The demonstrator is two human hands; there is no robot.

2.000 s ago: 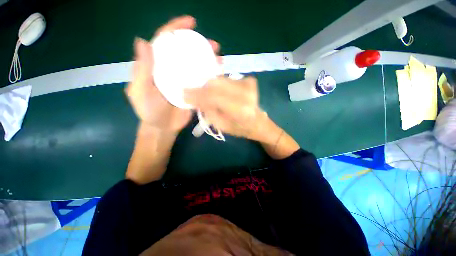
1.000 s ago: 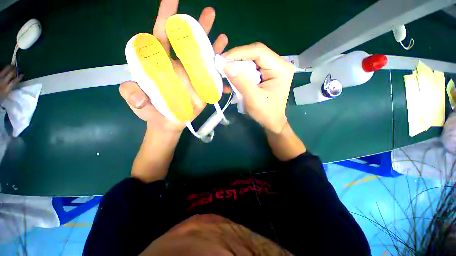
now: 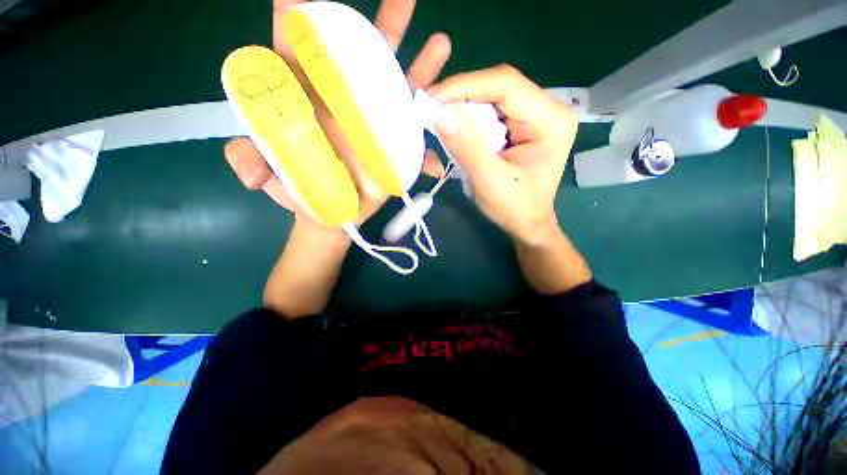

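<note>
Two white-and-yellow devices lie side by side on my open left palm (image 3: 307, 215), yellow faces showing. The left device (image 3: 295, 139) faces up flat; the right device (image 3: 371, 88) is tilted and shows its white side. White wrist straps (image 3: 395, 261) hang from their lower ends, with a small white piece (image 3: 406, 219) between them. My right hand (image 3: 520, 148) pinches a crumpled white wiping cloth (image 3: 472, 132) beside the right device. Whether the cloth touches the shell is unclear.
A dispenser bottle with a silver top (image 3: 599, 167) and a red-capped bottle (image 3: 692, 119) stand at right, by the slanting metal support (image 3: 687, 46). Yellow sheets (image 3: 819, 199) lie far right. White wipes (image 3: 67, 174) lie at left. A device with a cord (image 3: 770, 57) is beyond the rail.
The devices were together under both hands, then spread in my left hand with yellow faces showing. The right one has since tilted. The other person's hand at far left is gone from view.
</note>
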